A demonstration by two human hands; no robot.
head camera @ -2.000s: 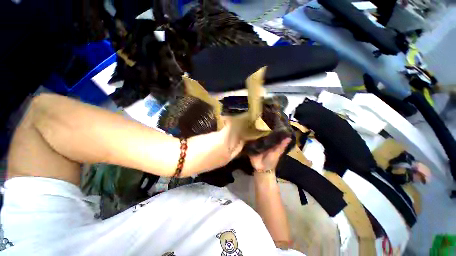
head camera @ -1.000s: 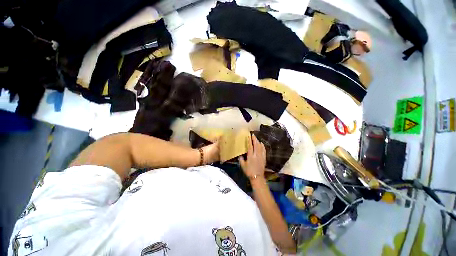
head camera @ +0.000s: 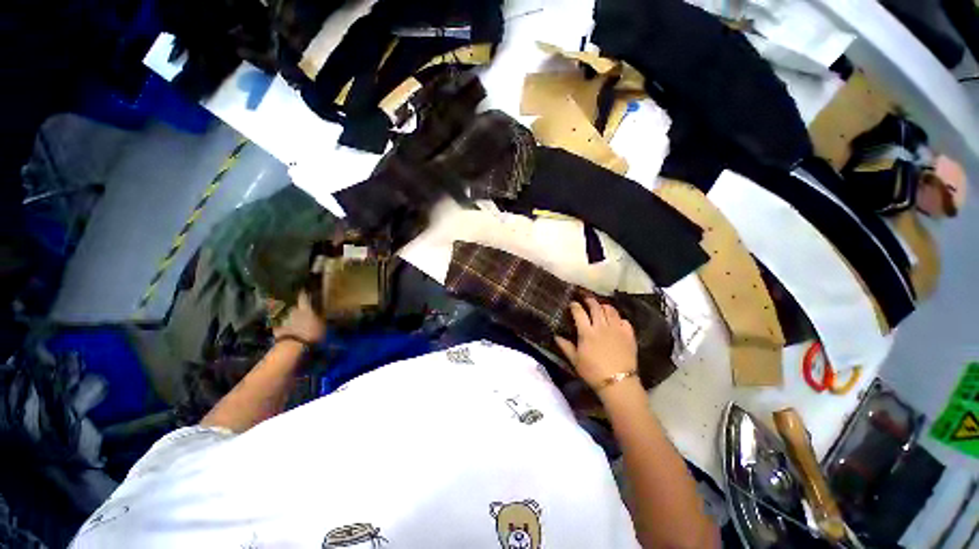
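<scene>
A dark brown plaid piece (head camera: 510, 281) with pale check lines lies flat near the table's front edge. My right hand (head camera: 603, 341) rests on its right part, fingers spread, palm down. More bunched dark cloth (head camera: 653, 322) is beside and partly under my right hand. My left hand (head camera: 297, 322) is out to the left, off the table, low by a tan card piece (head camera: 352, 284) amid dark cloth. It is blurred, and I cannot tell whether its fingers grip the card.
A black curved piece (head camera: 623, 209) and dotted tan template (head camera: 735, 279) lie behind. A crumpled plaid bundle (head camera: 472, 161) is at back left. Orange-red loops (head camera: 818, 368), a steam iron (head camera: 757, 461) with wooden handle and a dark iron rest (head camera: 875, 434) are at right.
My left hand has moved left, away from the work spot where it held the tan card. The plaid piece now lies spread flat, with my right hand on it. The view has shifted.
</scene>
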